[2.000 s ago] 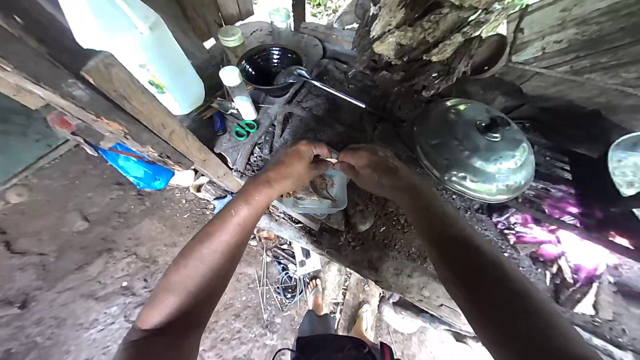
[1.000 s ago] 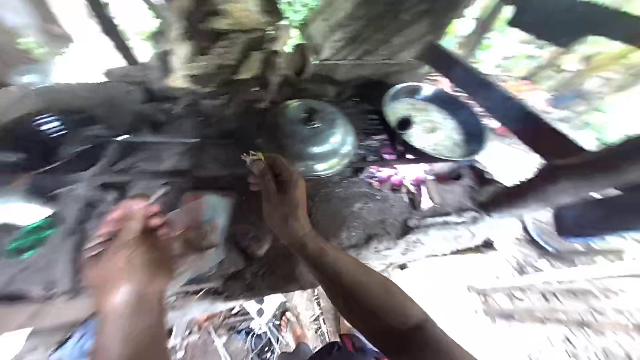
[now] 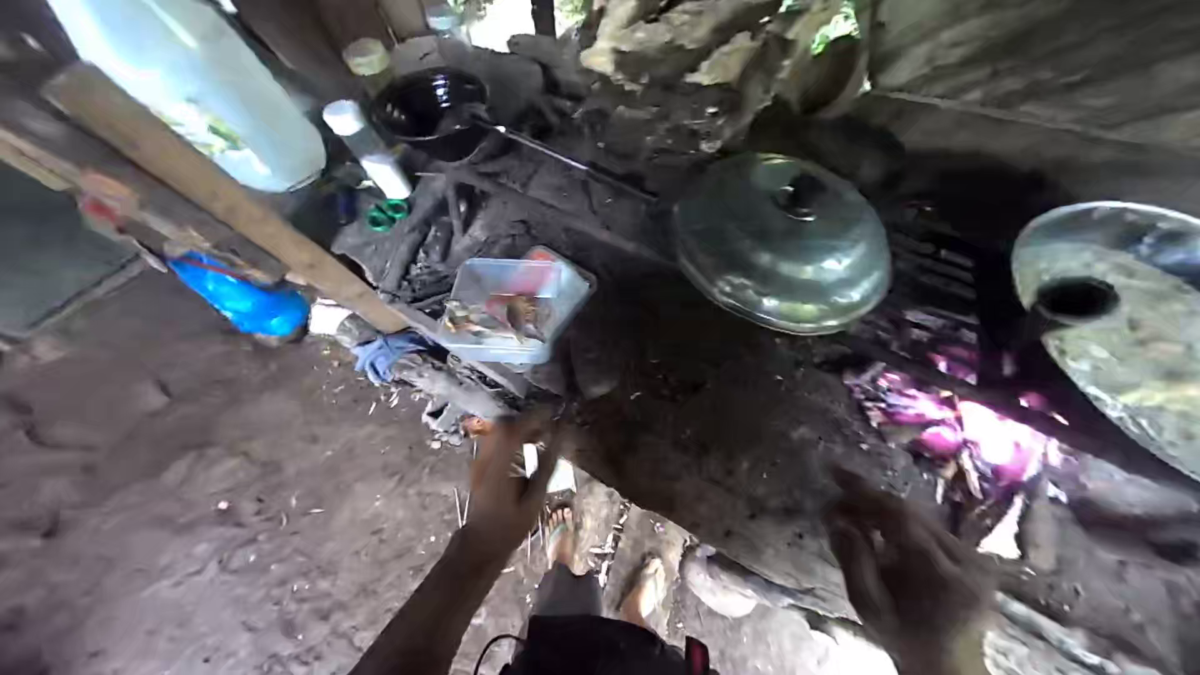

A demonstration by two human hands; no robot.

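My left hand, blurred, is just below the near edge of the hearth, its fingers apart and nothing seen in it. Beyond it a clear plastic container with brownish food pieces stands near the hearth's left edge. My right hand hovers over the near right part of the hearth, blurred and dark; its fingers look loosely spread and I see nothing in them. Between the container and the fire lies a domed metal lid with a black knob. A pan with pale contents and a dark ladle-like thing is at the right.
Embers and flames glow right of the lid. A black bowl holds a long-handled utensil. Green-handled scissors and a white-capped container stand nearby. A wooden post, a large plastic jug and a blue bag are left.
Both hands have moved nearer my body and are apart. A second ago the right hand held a small pale thing, not seen in it now. The view has swung back to the left.
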